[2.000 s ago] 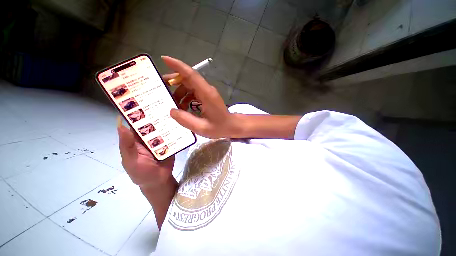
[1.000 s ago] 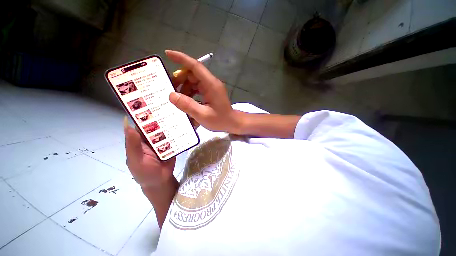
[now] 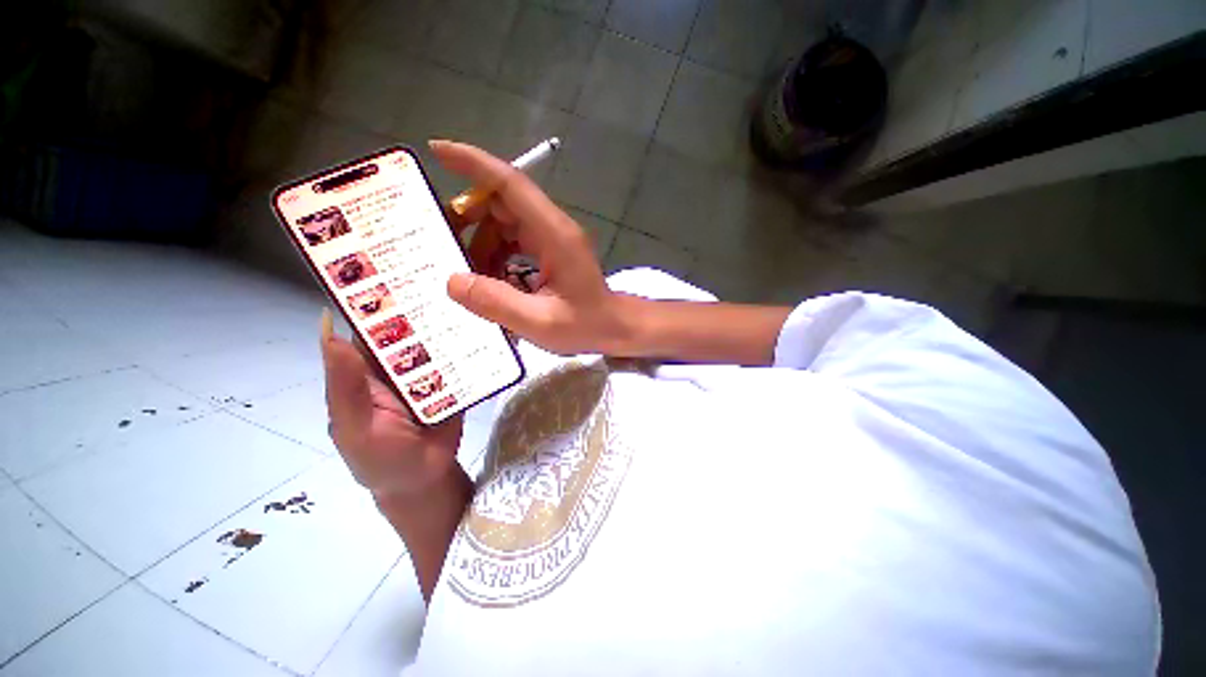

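A black-edged smartphone is tilted in my left hand, whose thumb lies along its left edge. Its bright screen shows a list with small reddish pictures. The fingers behind the phone are hidden. My right hand is at the phone's right side, its thumb tip over the screen. A white cigarette with an orange-tan filter is held between the fingers of my right hand, pointing up and right. Something small with a dark and pale pattern shows within my right hand; I cannot tell what it is.
A round dark bin stands on the tiled floor at the upper right. A dark-edged pale ledge runs beside it. A white-tiled surface with dark stains is at the left. A dark bluish object lies beyond it. My white shirt fills the lower right.
Since one second ago, the phone has shifted slightly left, my right thumb is a little lower on the screen, and the list has moved slightly. Both hands keep their holds.
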